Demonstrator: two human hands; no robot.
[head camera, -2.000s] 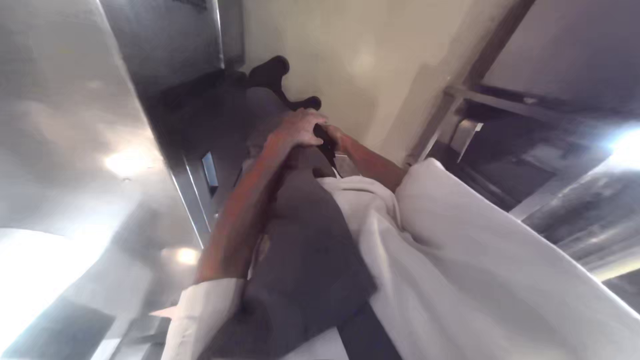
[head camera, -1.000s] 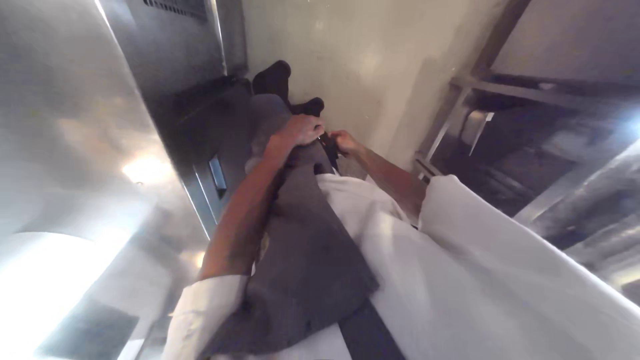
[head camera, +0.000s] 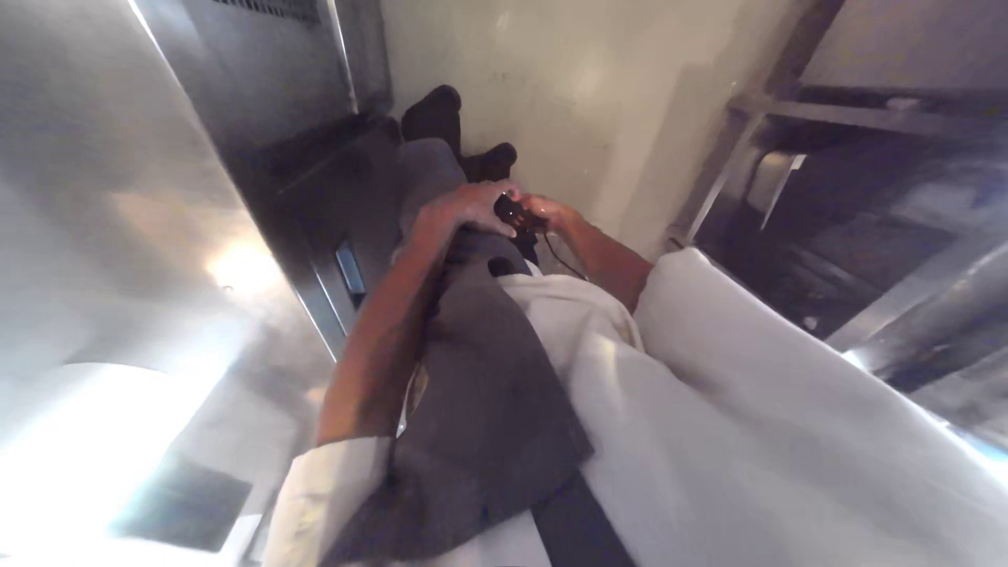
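My left hand (head camera: 476, 206) curves around one side of a small dark object (head camera: 512, 211) in front of my body. My right hand (head camera: 545, 211) holds the same object from the other side, its fingers bent. What the object is cannot be told; a thin dark cord (head camera: 561, 256) hangs near my right hand. Below the hands are a dark grey apron (head camera: 504, 378) and a white jacket (head camera: 709, 394) that I wear. Beyond them show my dark shoes (head camera: 433, 118) on the floor.
A shiny metal counter (head camera: 157, 205) runs along the left, above a dark front with a small blue panel (head camera: 350, 268). On the right stands a metal rack (head camera: 835, 118) with shelves. A pale floor (head camera: 583, 87) lies between them.
The hands stay close together around the dark object, though their hold has shifted a little. The thin cord beside my right hand now shows plainly.
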